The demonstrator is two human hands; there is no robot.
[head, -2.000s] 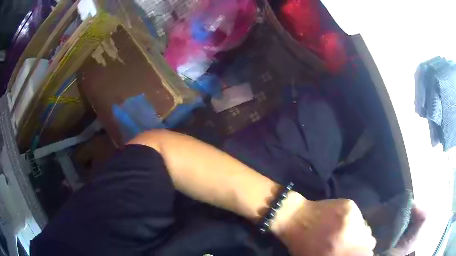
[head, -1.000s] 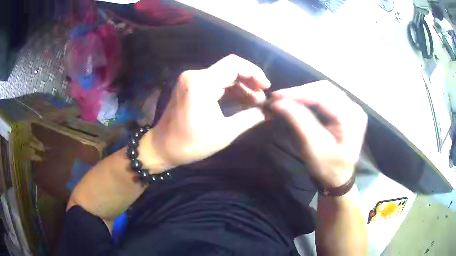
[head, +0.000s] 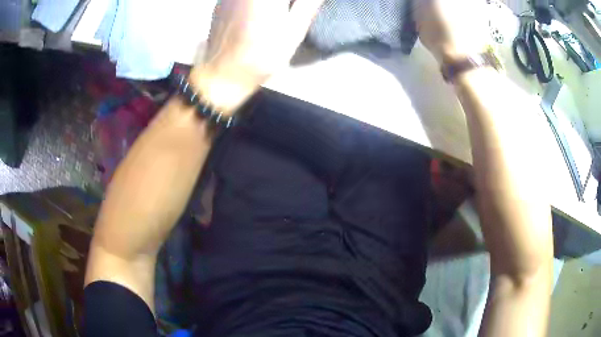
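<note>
A dark grey, fine-patterned cloth piece (head: 359,26) lies on the bright white table at the top of the picture, between my two hands. My left hand (head: 254,39) is at its left, with the fingers cut off by the top edge. My right hand (head: 438,26) is at its right edge, also partly cut off. Whether either hand grips the cloth cannot be told.
Pale blue-grey pieces (head: 142,49) hang over the table's left edge. Black-handled scissors (head: 532,52) and a thin metal bar (head: 568,141) lie at the right. My black-clothed lap is below the table edge, with a cardboard box (head: 56,230) at lower left.
Both hands have moved from close together over the lap up onto the table and apart. The dark grey piece now shows between them. The view has shifted, and the pale pieces have come into it.
</note>
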